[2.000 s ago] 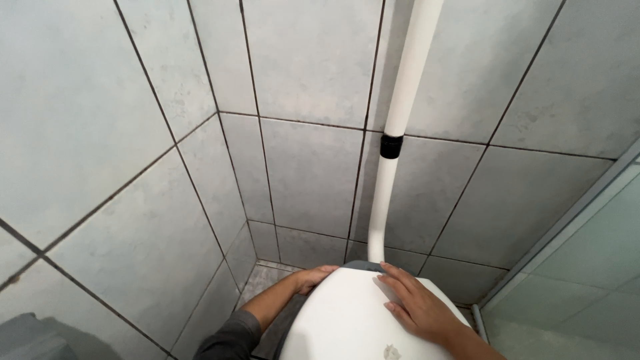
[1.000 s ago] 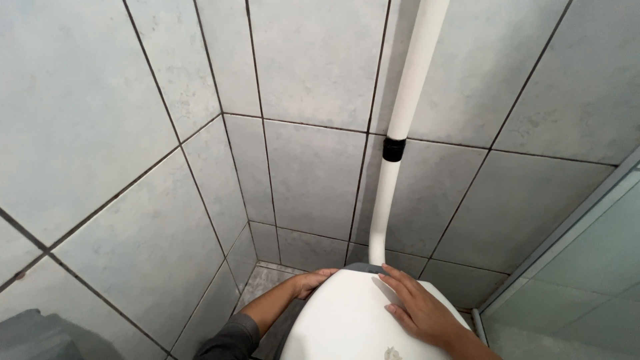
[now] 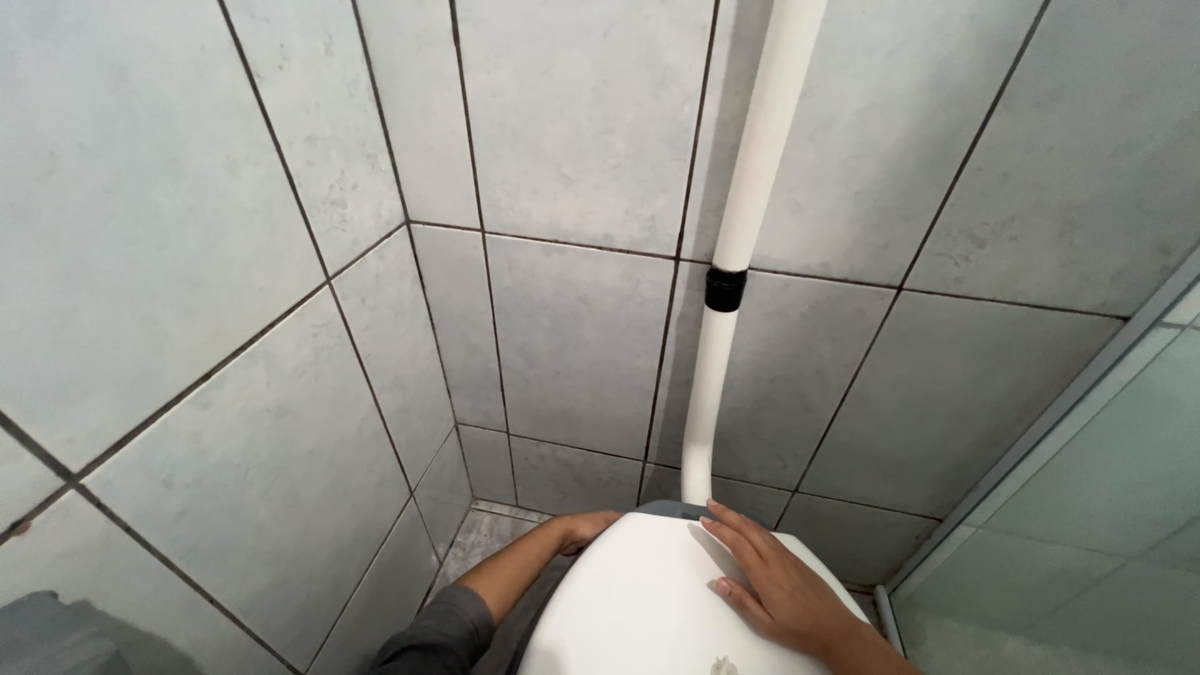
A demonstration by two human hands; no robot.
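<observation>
A white toilet lid (image 3: 628, 591) lies closed at the bottom centre, with a grey rim part (image 3: 667, 509) at its back edge and a small mark near the bottom of the frame. My left hand (image 3: 586, 532) is at the left back edge of the lid, its fingertips hidden behind or under it. My right hand (image 3: 764, 581) rests on the right back of the lid, fingers spread a little and pointing toward the pipe. A white plastic flush pipe (image 3: 710, 394) with a black coupling (image 3: 726, 290) runs down the wall to behind the lid.
Grey tiled walls (image 3: 581, 328) meet in a corner at the left. A framed glass panel (image 3: 1087, 525) stands at the right. Part of the tiled floor (image 3: 487, 539) shows left of the toilet. A grey object (image 3: 56, 637), not clearly identifiable, is at the lower left.
</observation>
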